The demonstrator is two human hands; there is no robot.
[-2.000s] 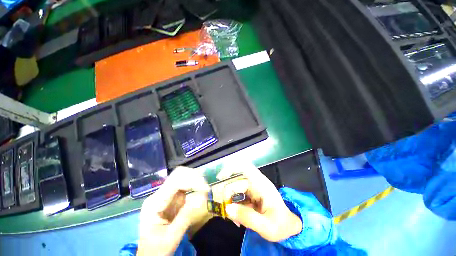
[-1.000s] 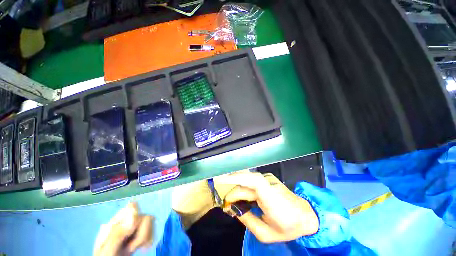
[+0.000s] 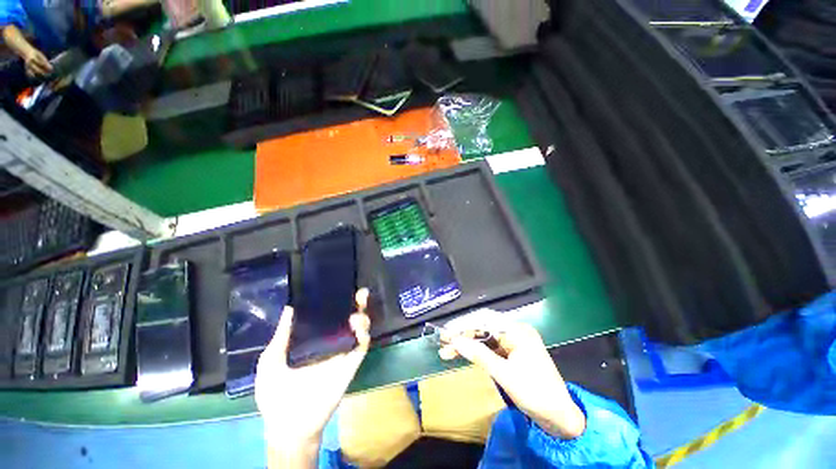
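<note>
My left hand [image 3: 312, 398] grips the lower end of a dark smartphone [image 3: 326, 289], thumb on its left edge and fingers on its right. The phone is over a pocket of the black foam tray [image 3: 469, 220]; I cannot tell if it is lifted. My right hand [image 3: 513, 362], near the bench's front edge, is closed around a small dark piece [image 3: 492, 341], mostly hidden by the fingers, with something thin and shiny at the fingertips. A phone with green blocks on its screen [image 3: 414, 256] lies right of the left hand. Another dark phone [image 3: 258, 316] lies left of it.
A left tray holds several labelled units [image 3: 62, 321]. Behind is an orange sheet [image 3: 321, 165] with small pieces and a clear plastic bag [image 3: 472, 124]. Tall stacked foam trays [image 3: 623, 174] stand right. A pale slanted post [image 3: 78, 179] is left. Another person's hand [image 3: 35, 62] is upper left.
My left hand has moved from below the bench edge up and right onto the phone. The right hand has moved up and right, to the bench's front edge. The view has shifted.
</note>
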